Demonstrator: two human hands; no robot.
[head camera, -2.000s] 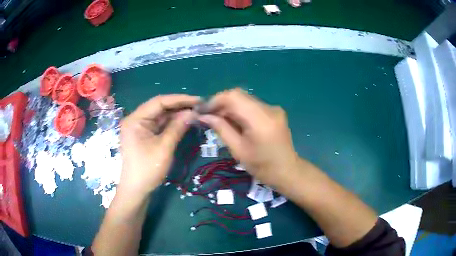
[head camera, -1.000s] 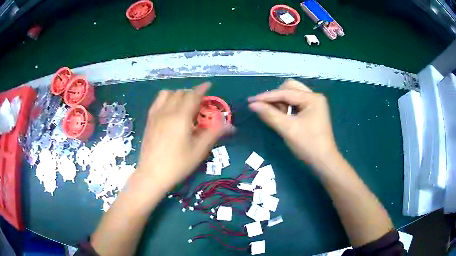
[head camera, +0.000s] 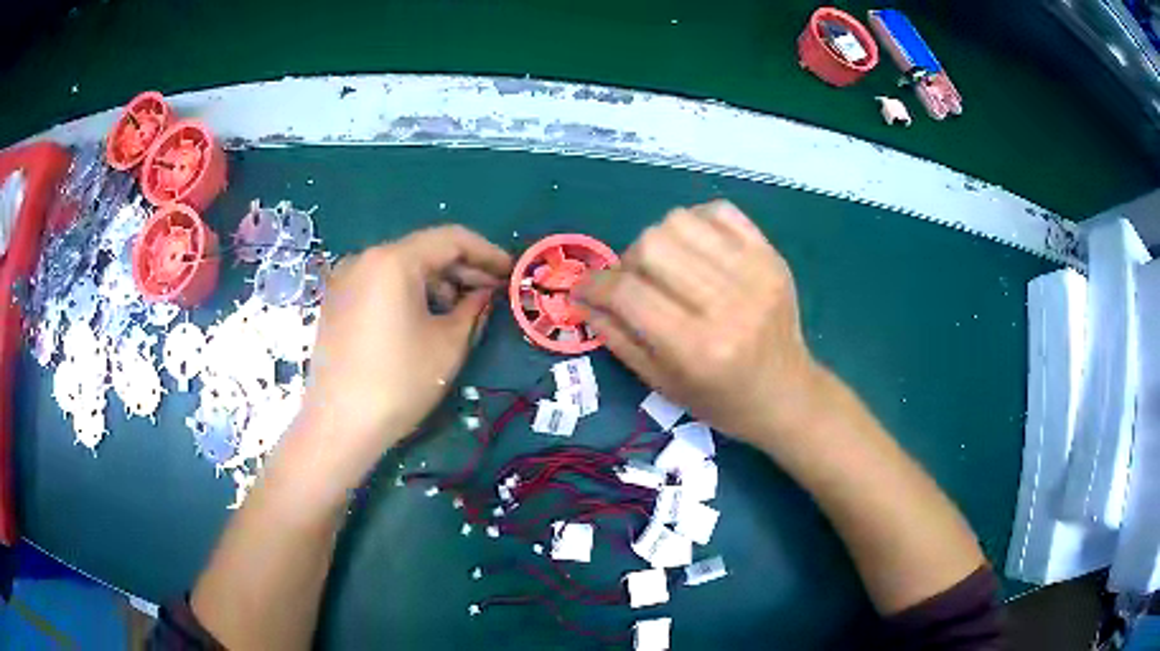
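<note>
An orange-red round housing (head camera: 534, 314) lies open side up on the green bench in front of me. My left hand (head camera: 414, 333) is at its left rim, thumb and finger nearly together; what they pinch, if anything, is too small to tell. My right hand (head camera: 697, 318) reaches over the right side, its fingertips inside the housing near the hub, hiding what they touch. Wired modules with white squares (head camera: 668, 502) and dark-red wires (head camera: 560, 477) lie below the hands.
Three more housings (head camera: 176, 254) stand at the left by a heap of toothed discs (head camera: 255, 369). A red tray (head camera: 28, 229) is at the far left, white trays (head camera: 1075, 420) at the right. Beyond the metal rail (head camera: 509, 115), a housing (head camera: 836, 48) and a blue-and-red part (head camera: 918, 61) lie on the belt.
My right hand has moved left to the housing, its fingertips now inside it. My left hand has drawn back to its left rim. The belt's items have shifted right in view.
</note>
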